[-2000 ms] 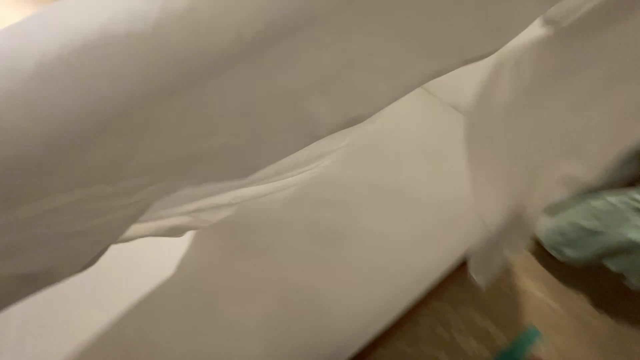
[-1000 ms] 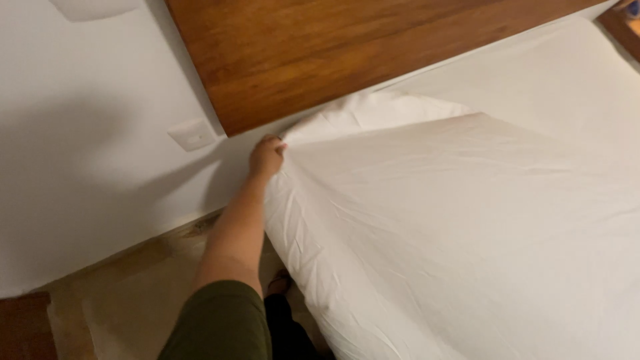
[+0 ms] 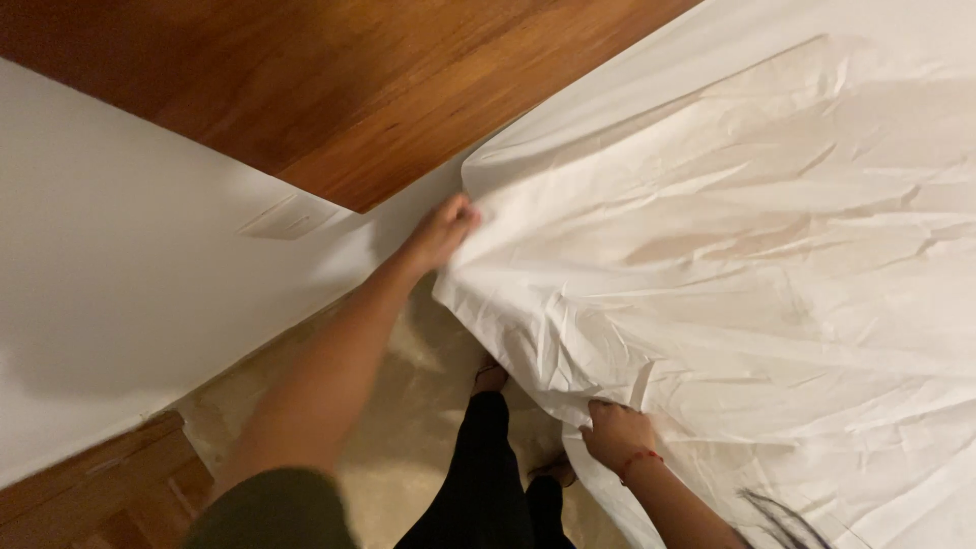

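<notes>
A wrinkled white bed sheet (image 3: 732, 267) lies over the bed and hangs down its near side. My left hand (image 3: 446, 229), slightly blurred, grips the sheet's edge near the mattress corner, just below the wooden headboard (image 3: 396, 99). Folds in the cloth fan out from those fingers. Lower down, at the bed's side, my right hand (image 3: 619, 433), with a red string bracelet at the wrist, has its fingers closed on the sheet's edge. Part of the white mattress surface (image 3: 526, 145) shows beyond the sheet, along the headboard.
A white wall (image 3: 137, 252) with a wall plate (image 3: 288, 217) stands to the left, close to my left arm. My feet are on the tan floor (image 3: 396, 412) beside the bed. Something of brown wood (image 3: 107, 488) is at the lower left.
My right hand has come into view, holding the sheet's side. My left hand still holds the sheet near the headboard corner. The cloth on the bed is more wrinkled than one second ago.
</notes>
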